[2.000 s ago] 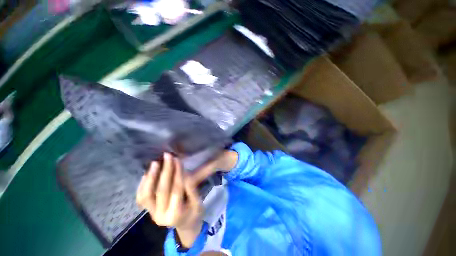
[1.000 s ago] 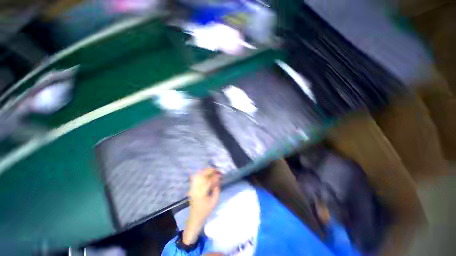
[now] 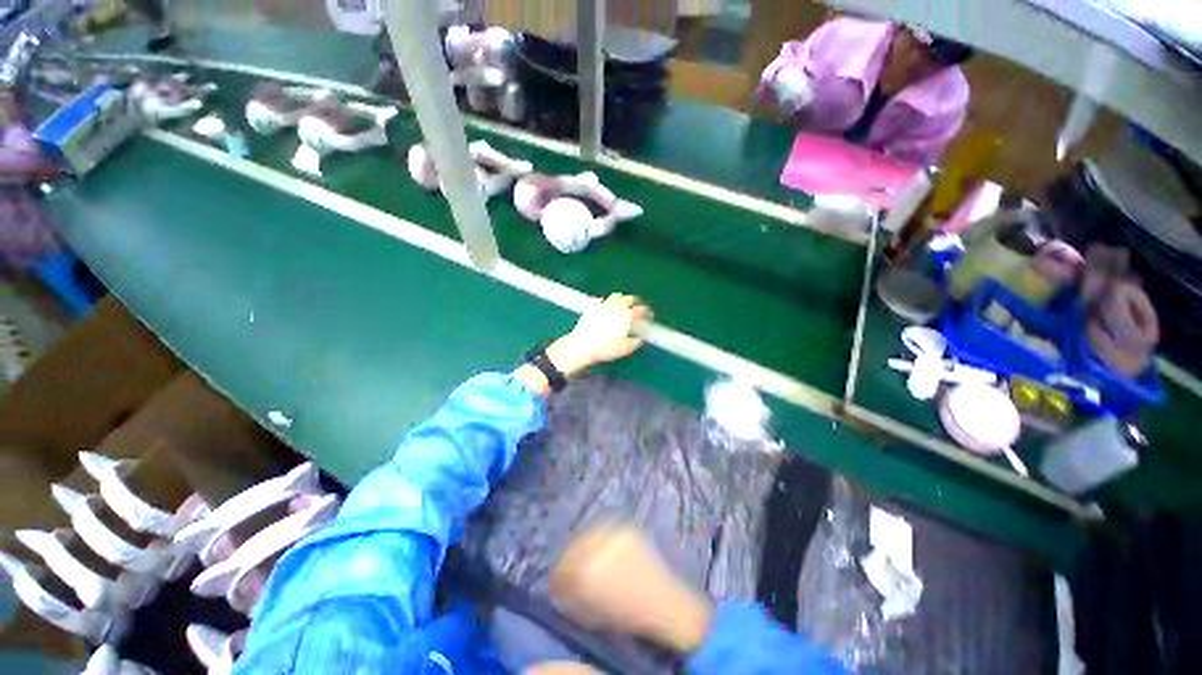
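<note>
My left hand (image 3: 604, 332), with a dark wristband, reaches forward onto the pale rail (image 3: 738, 367) of the green line. Its fingers are bent over the rail and I see nothing in them. My right hand (image 3: 626, 583) is blurred and looks curled, low over the near part of the black mat (image 3: 699, 455); its fingers are not clear. White and pink headphones (image 3: 570, 218) lie behind the rail, ahead of my left hand, with several more farther left. Clear film (image 3: 738, 411) is bunched at the mat's back edge.
Headphones (image 3: 99, 495) stand in a carton at lower left. A white tissue (image 3: 892, 563) lies on the mat's right part. A blue bin (image 3: 1015, 346), a round pink-white item (image 3: 979, 418) and a bottle (image 3: 1091, 452) are at right. An upright post (image 3: 442, 145) rises from the rail. A person in pink (image 3: 844, 79) sits opposite.
The view has swung left and up, showing the line and headphones. My left hand has moved from the mat's near edge to the rail. My right hand has come back from the carton at right.
</note>
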